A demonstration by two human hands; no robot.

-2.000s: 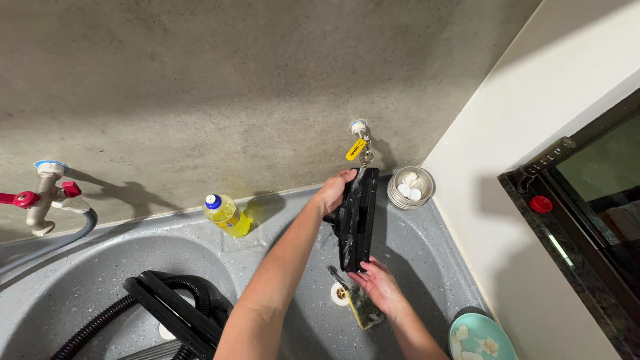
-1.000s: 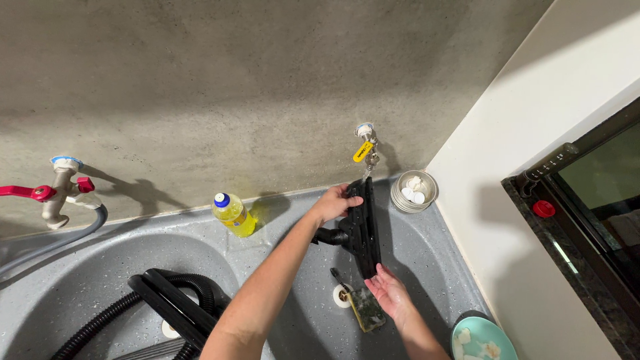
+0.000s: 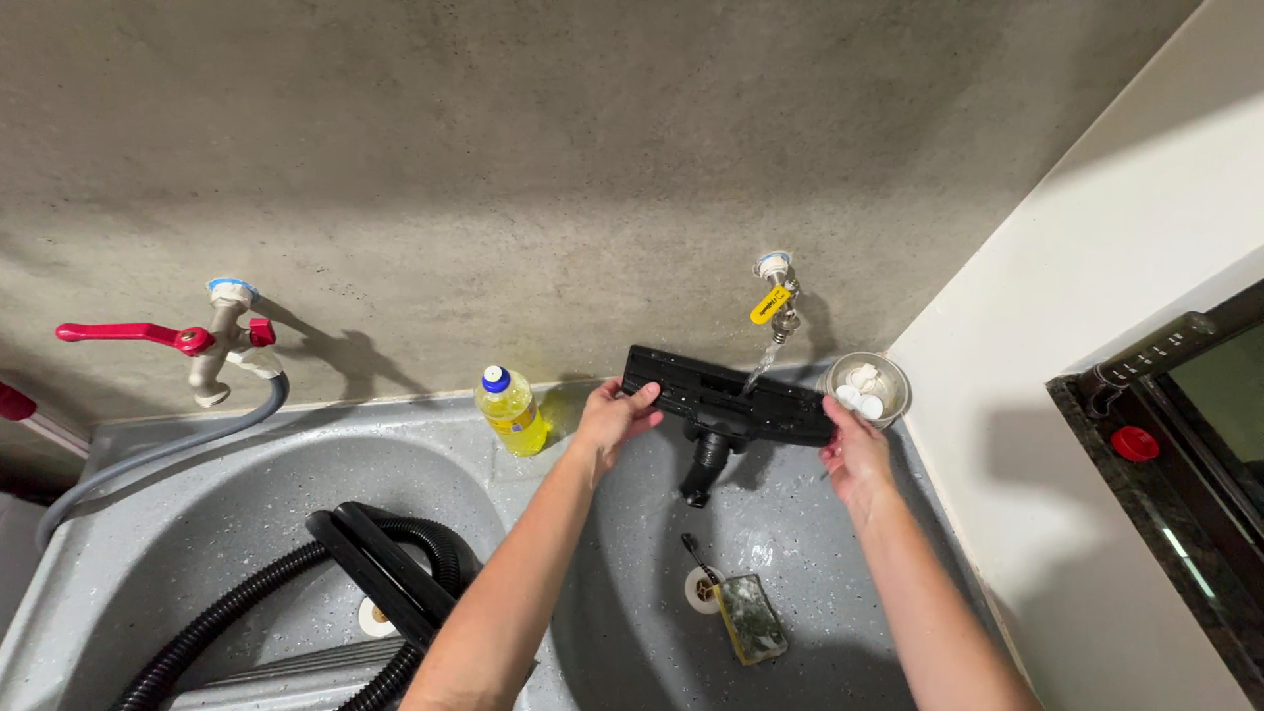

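Observation:
A black plastic vacuum cleaner floor head (image 3: 726,395) is held between my two hands over the right sink basin, its neck pointing down toward the basin. My left hand (image 3: 617,420) grips its left end, and my right hand (image 3: 854,449) grips the right end. Water runs from the wall tap with a yellow handle (image 3: 773,304) onto the upper face of the head. Below, a green and yellow scrubbing sponge (image 3: 752,619) with suds lies beside the drain (image 3: 703,591). A small black brush (image 3: 699,556) rests with one end over that drain.
A bottle of yellow liquid (image 3: 513,413) stands on the ledge between the basins. Black corrugated hose (image 3: 237,602) and black tubes (image 3: 380,573) lie in the left basin, below a red-handled tap (image 3: 212,346). Stacked bowls with white pieces (image 3: 894,380) stand in the right corner.
The floor head has turned from nearly upright to roughly crosswise under the running water. My right hand has moved up and to the right with its end; my left hand now holds the left end.

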